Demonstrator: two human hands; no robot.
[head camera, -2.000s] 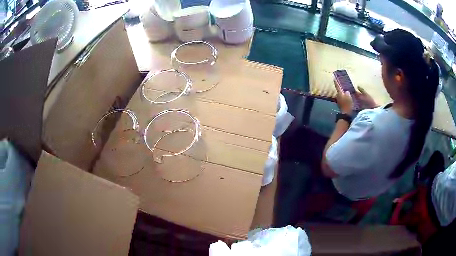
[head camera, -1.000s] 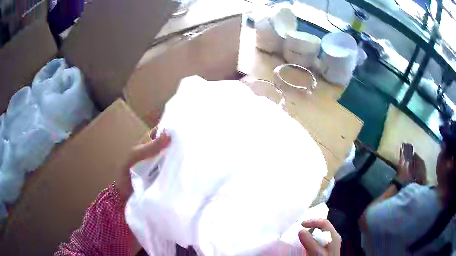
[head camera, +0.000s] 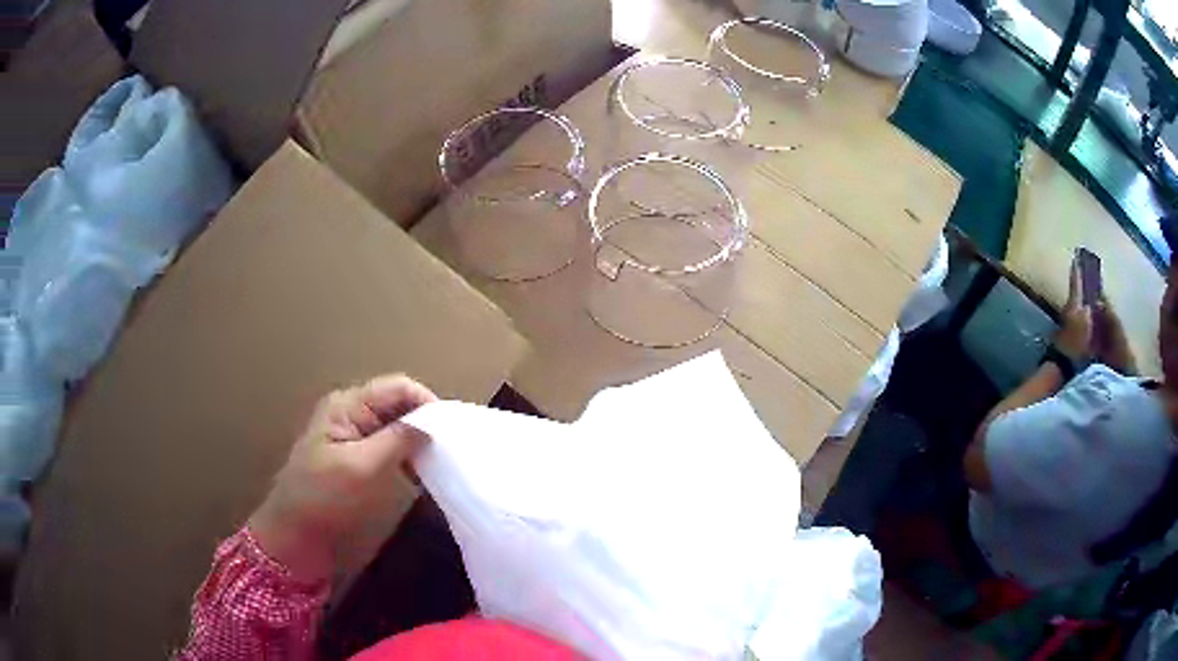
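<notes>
My left hand (head camera: 342, 458), bare below a red checked sleeve, pinches the upper left corner of a bright white limp foam sheet or bag (head camera: 620, 517) at the bottom centre. My right hand is not visible; the white sheet or the frame's edge may hide it. Beyond the sheet, several clear cylinder containers stand on flat cardboard sheets (head camera: 827, 278). They show as shiny rings above fainter rings, the nearest one (head camera: 668, 213) just past the sheet.
An open carton with a broad flap (head camera: 246, 349) stands at the left, with white wrapped containers (head camera: 142, 181) inside. White tubs (head camera: 882, 32) stand at the table's back. A person (head camera: 1079, 439) holding a phone is at the right, beside another table (head camera: 1092, 245).
The white sheet has come down and nearer to me, uncovering the clear containers. My left hand has moved down with its corner. My right hand has gone out of sight.
</notes>
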